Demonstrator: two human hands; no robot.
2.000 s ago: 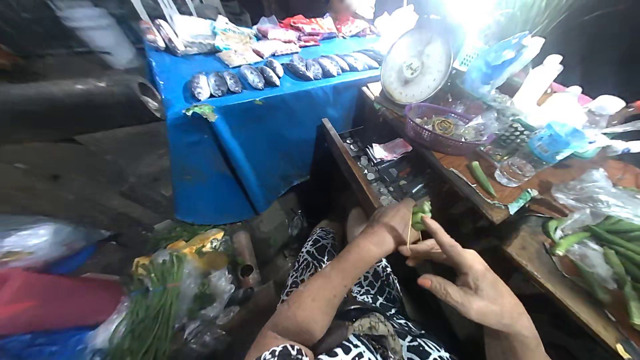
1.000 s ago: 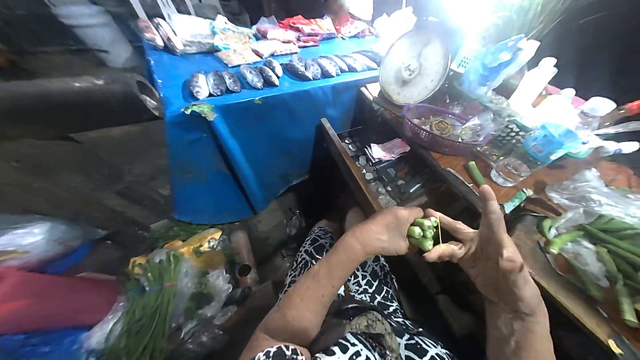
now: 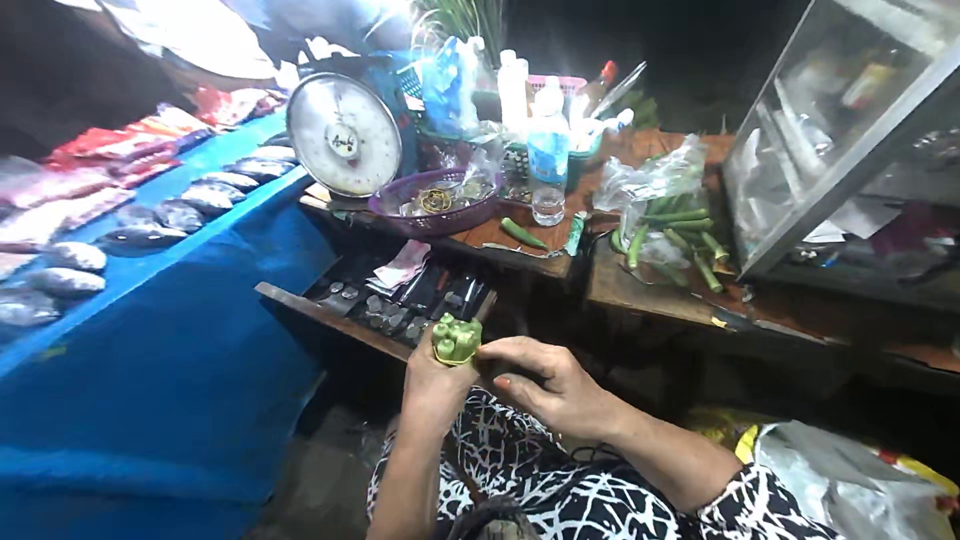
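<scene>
A bundle of green okra pods, seen from its stem ends, is gripped in my left hand above the drawer's front edge. A yellow rubber band goes round the bundle. My right hand is just right of it, index fingertip at the band, thumb apart from the finger; whether the fingertip holds the band cannot be told. Behind the hands is an open wooden drawer with coins and folded banknotes. One loose okra pod lies on the table, and more okra lies to its right.
A dial scale, a purple basket with rubber bands and a water bottle stand behind the drawer. Fish lie on the blue-covered table at left. A glass-sided case stands at right, plastic bags below.
The view has swung right, bringing the glass-sided case in. The rubber band, earlier stretched toward my right hand, now sits round the okra, and my right hand's raised fingers have come down.
</scene>
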